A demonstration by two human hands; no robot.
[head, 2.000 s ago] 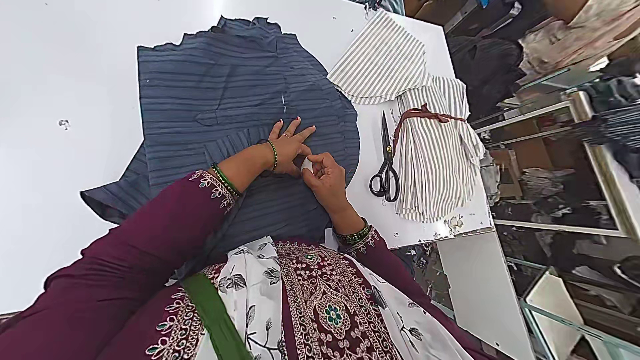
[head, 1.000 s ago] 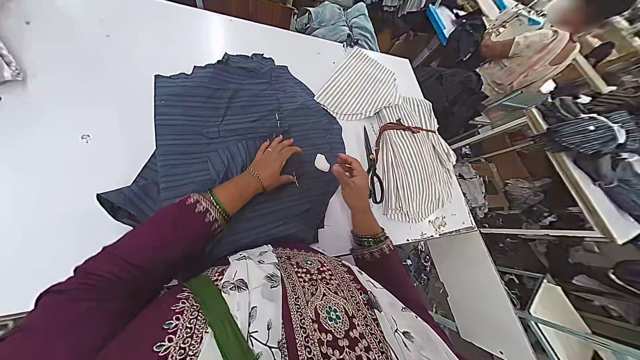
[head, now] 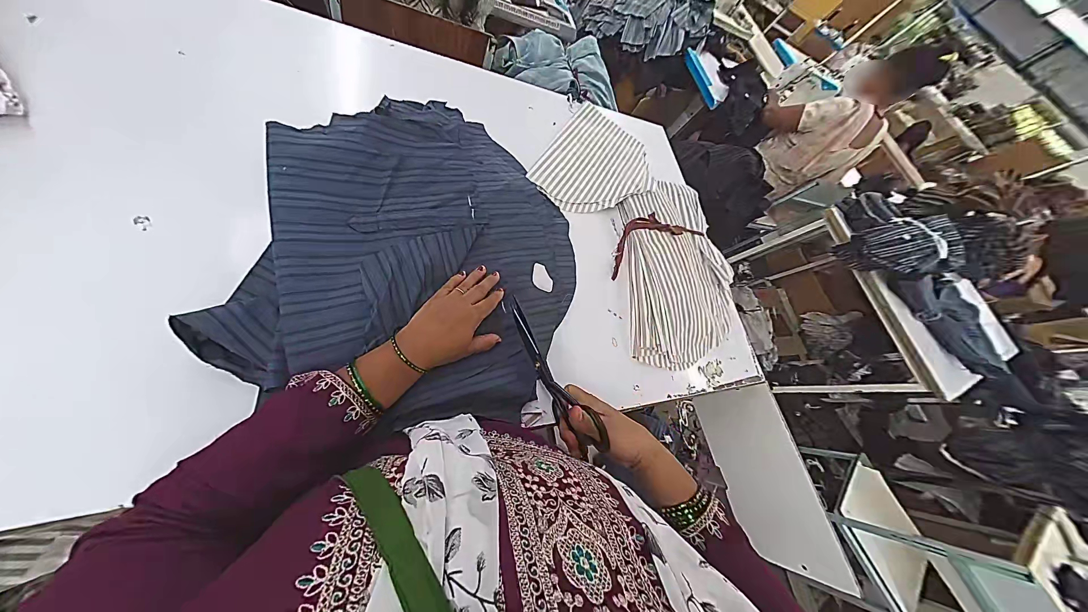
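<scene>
Dark blue striped fabric lies in layers on the white table before me. My left hand rests on it with the palm down and the fingers a little apart. My right hand grips the handles of black scissors near the table's front edge. The blades point away from me, with their tips over the fabric just right of my left fingers. A small white piece lies on the fabric, beyond the scissors' tips and to their right.
White and grey striped cloth pieces and a similar bundle with a dark red tie lie at the table's right side. Light blue folded garments sit beyond the far edge. At the upper right is a person among racks and garments.
The scissors lay beside the striped bundle in the earlier frames; my right hand has taken them up and moved nearer my body. The white piece has been let go onto the fabric.
</scene>
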